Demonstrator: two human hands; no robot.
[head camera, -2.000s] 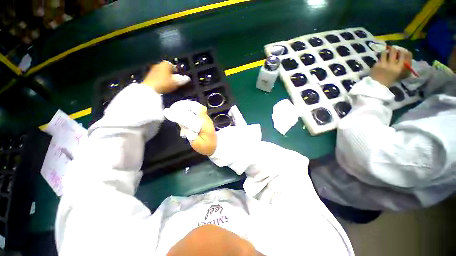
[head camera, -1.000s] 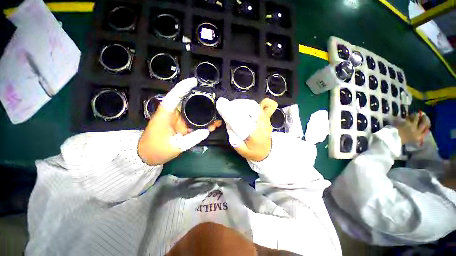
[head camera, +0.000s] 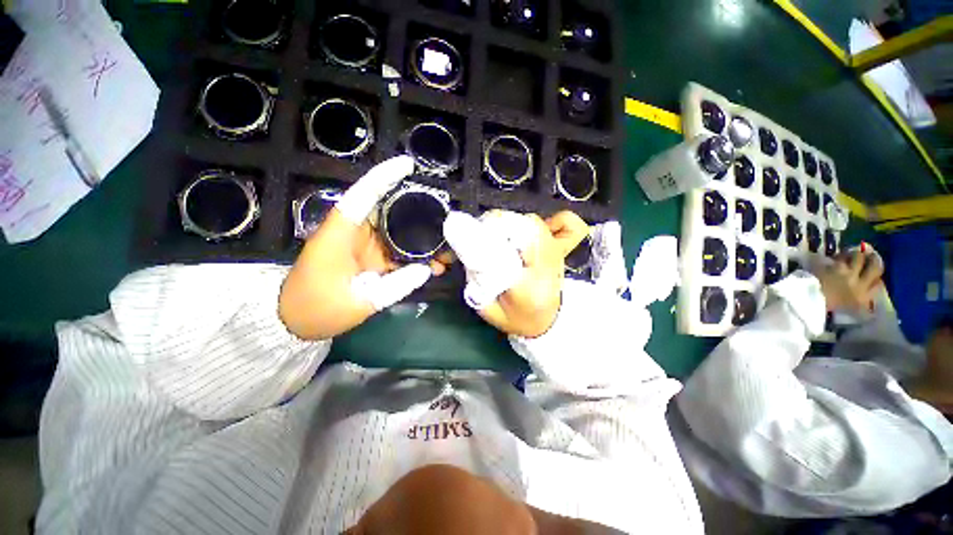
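Note:
My left hand (head camera: 340, 261), with white covers on thumb and fingertip, holds a round smartwatch body (head camera: 415, 222) by its rim, its dark face up, above the near edge of the black foam tray (head camera: 274, 167). My right hand (head camera: 523, 266) holds a crumpled white wiping cloth (head camera: 484, 251) at the watch's right rim. The fingers under the cloth are partly hidden. Watch bodies sit in the tray's square pockets; one pocket in the upper right part holds none.
A white bottle (head camera: 669, 173) with a shiny top stands beside the white foam tray (head camera: 690, 225). A white wipe (head camera: 655, 269) lies between the trays. Handwritten paper (head camera: 115, 94) with a pen (head camera: 78, 157) lies left. Another person's hands (head camera: 852, 280) are at the right.
Two seconds ago my left hand was reaching over the tray; now it holds a watch body near me. Since one second ago the cloth has stayed by the watch's right rim. The view has shifted.

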